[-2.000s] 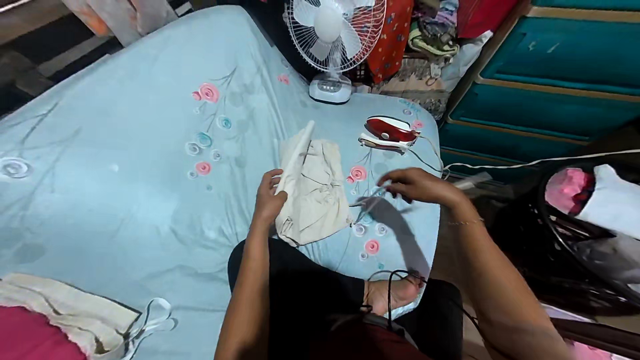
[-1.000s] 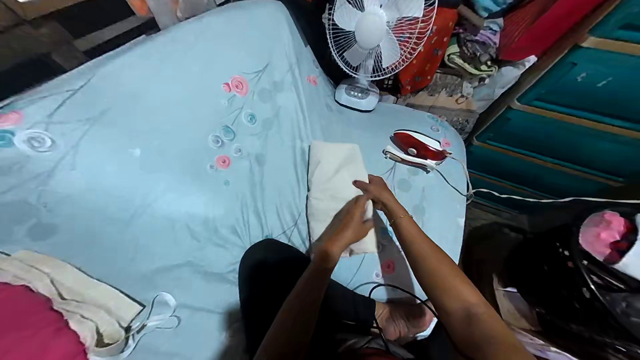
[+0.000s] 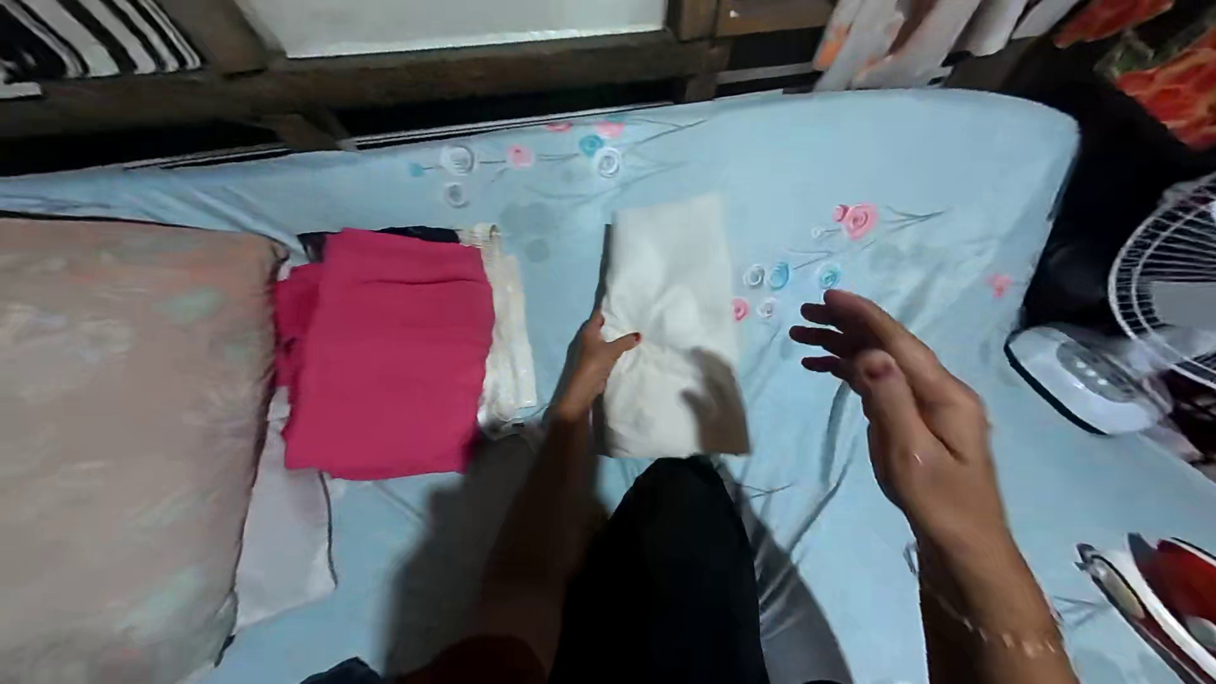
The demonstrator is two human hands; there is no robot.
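Note:
A folded off-white cloth [image 3: 673,285] is in the middle of the view, above the blue flowered bed sheet [image 3: 570,570]. My left hand [image 3: 600,366] grips its left edge, thumb on top and the fingers hidden underneath. To the right, my right hand [image 3: 912,408] is raised over the sheet with its fingers apart, holding nothing. Left of the cloth lies a stack of folded clothes, with a bright pink garment [image 3: 389,361] on top and a cream one [image 3: 508,332] showing at its right side.
A large pillow [image 3: 123,437] lies at the far left. On the right are a white fan [image 3: 1092,375] and, at the lower right corner, a red and white clothes iron [image 3: 1159,589]. Wooden framing [image 3: 475,76] runs behind the bed.
The view has swung left. My left hand now holds the folded cloth by its left edge beside the pink stack; a second ago both hands were together on it. My right hand has come away.

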